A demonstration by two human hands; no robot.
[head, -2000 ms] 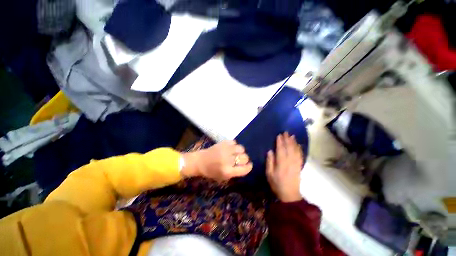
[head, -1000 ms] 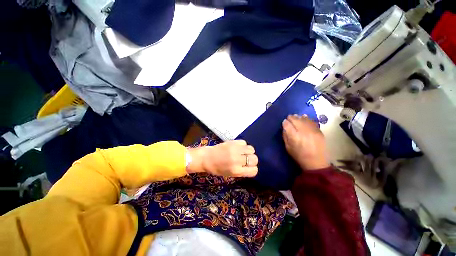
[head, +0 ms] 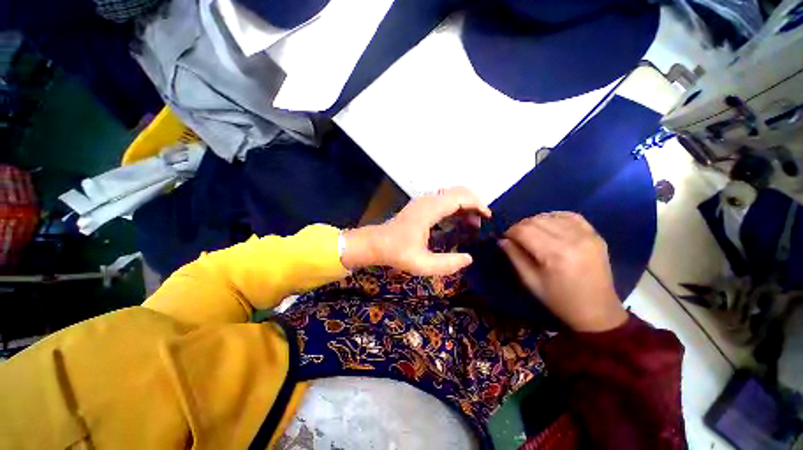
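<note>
A navy cut panel (head: 607, 189) with a rounded right edge lies on the white sewing table, its far end by the lit presser foot and needle (head: 650, 145). My right hand (head: 563, 264) pinches the panel's near left edge between thumb and fingers. My left hand (head: 418, 235) is just left of it, thumb and fingers apart, holding nothing that shows. The near part of the panel hangs over the table edge by the patterned apron and is partly hidden by my right hand.
The white machine head (head: 740, 110) stands at the right. Navy cut pieces (head: 563, 53) and white pieces (head: 330, 57) lie at the far side. Grey cloth (head: 207, 83) hangs at the left above a yellow basket (head: 158, 132). A phone (head: 748, 409) lies lower right.
My right hand has moved from flat on the panel near the needle to its near left edge. My left hand has opened from its closed hold. The view has shifted.
</note>
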